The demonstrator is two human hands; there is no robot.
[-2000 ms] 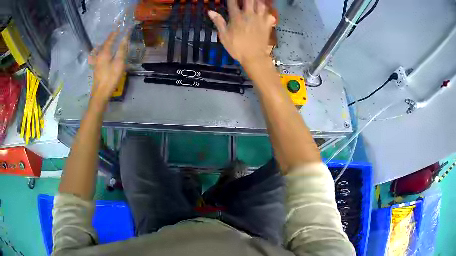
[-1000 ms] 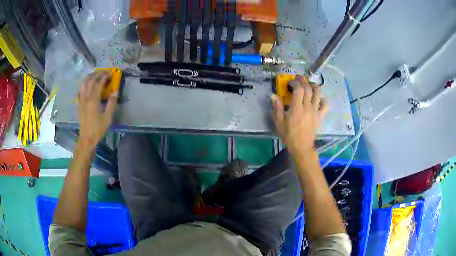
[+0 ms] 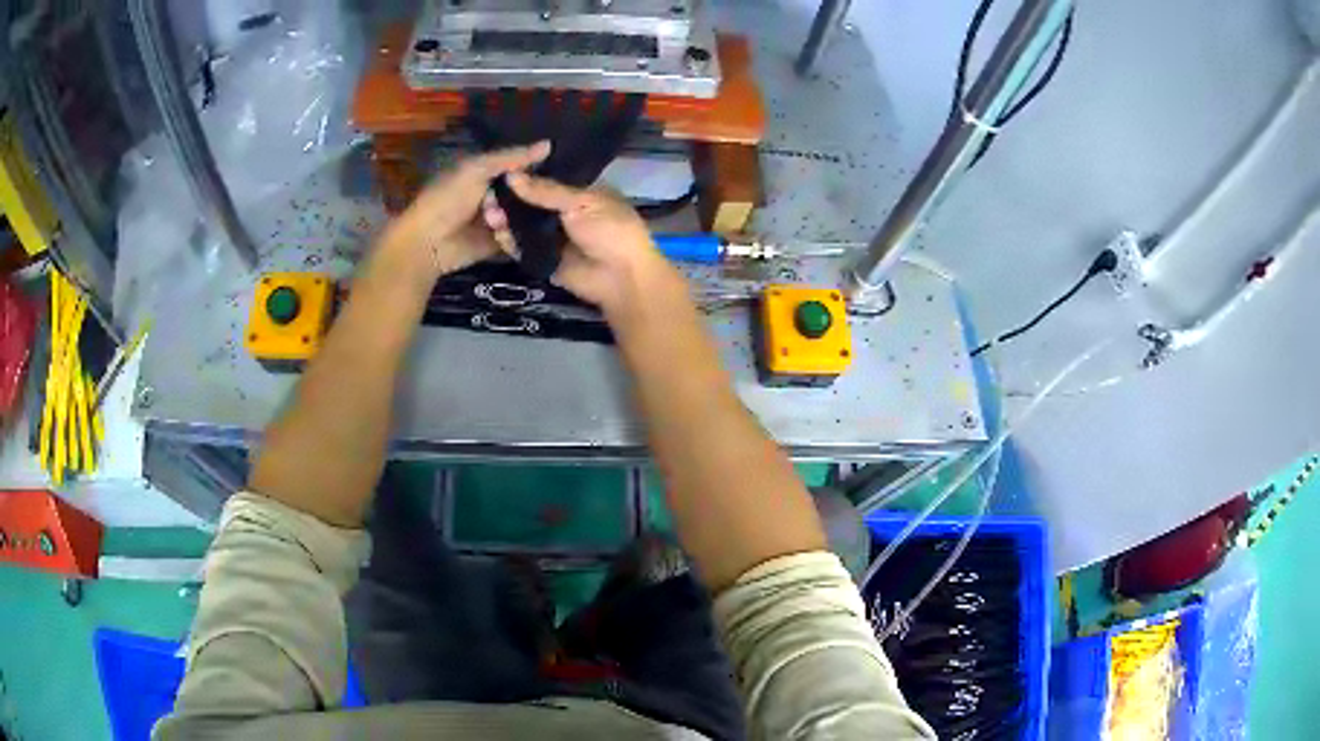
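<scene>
Several black straps (image 3: 557,138) hang from the orange-brown fixture (image 3: 735,109) under a metal press block (image 3: 565,55). Their lower ends are gathered into one bunch. My left hand (image 3: 471,210) and my right hand (image 3: 591,239) both close around this bunch from either side. More black straps with white oval marks (image 3: 507,322) lie flat on the grey bench (image 3: 579,398), partly hidden by my hands and forearms.
Yellow button boxes stand at left (image 3: 290,319) and right (image 3: 805,333). A blue-handled tool (image 3: 688,248) lies behind the straps. A metal post (image 3: 955,145) rises at right. A blue bin of black straps (image 3: 955,623) is at lower right, another blue bin (image 3: 138,680) at lower left.
Both hands have left the button boxes and moved inward to the hanging straps, now gathered together. The metal press block now shows over the fixture. The camera view has shifted slightly.
</scene>
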